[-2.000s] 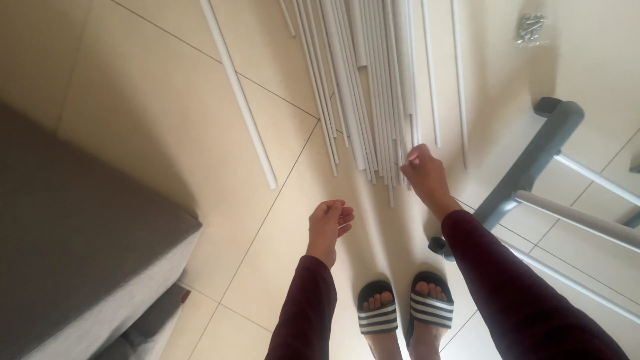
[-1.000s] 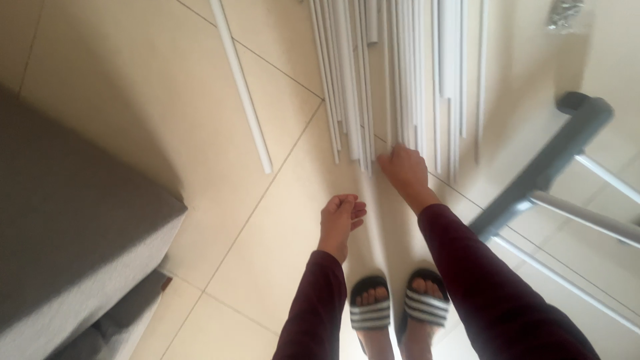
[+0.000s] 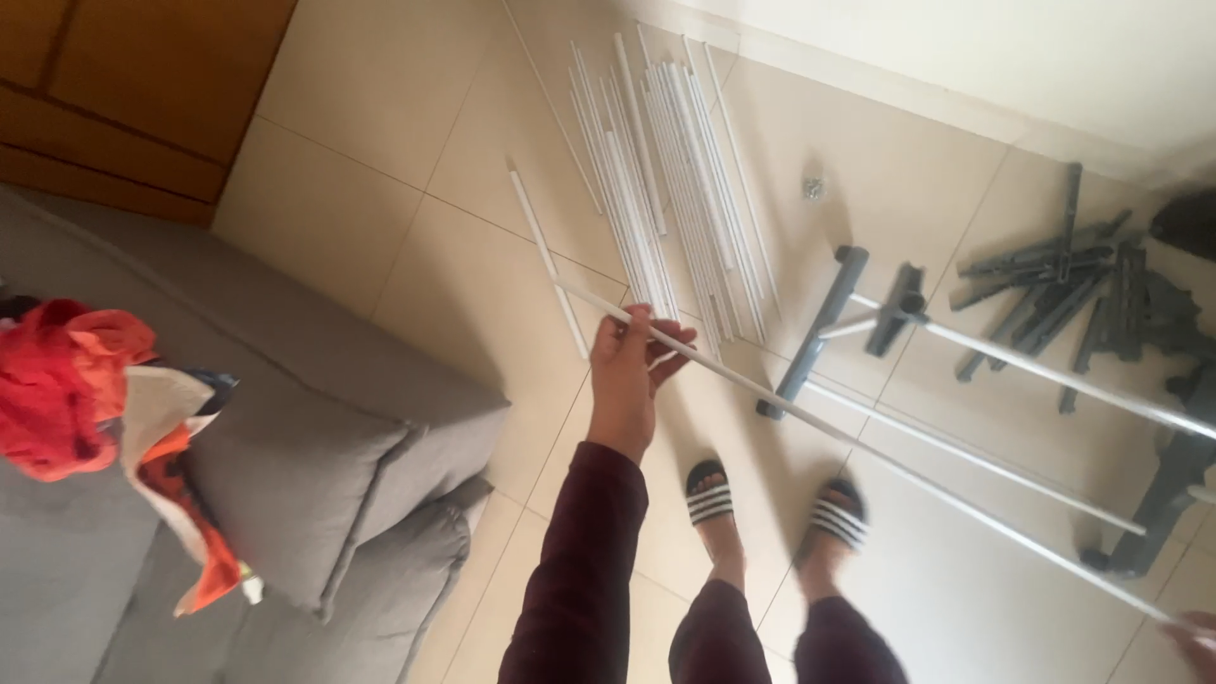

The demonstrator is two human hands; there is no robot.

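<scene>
My left hand (image 3: 627,380) pinches a long thin white rod (image 3: 855,442) near its upper-left end, between thumb and fingers. At the lower right edge, my right hand (image 3: 1195,638) holds the rod's other end; most of that hand is cut off. The rod slants across the view above the floor. Beyond my left hand, many white rods (image 3: 698,180) lie in two loose bundles on the tiles. A single thicker white tube (image 3: 549,261) lies to their left. To the right is a partly assembled frame with a grey plastic foot (image 3: 817,332) and white tubes.
Grey plastic parts (image 3: 1054,275) lie piled at the right, near the wall (image 3: 950,47). A small packet of hardware (image 3: 814,187) is on the floor. A grey sofa (image 3: 285,380) with red and orange cloth (image 3: 66,389) fills the left. My sandalled feet stand below the rods.
A long rod is now held between my hands. My right hand has moved away from the bundle to the lower right edge. The view has shifted widely.
</scene>
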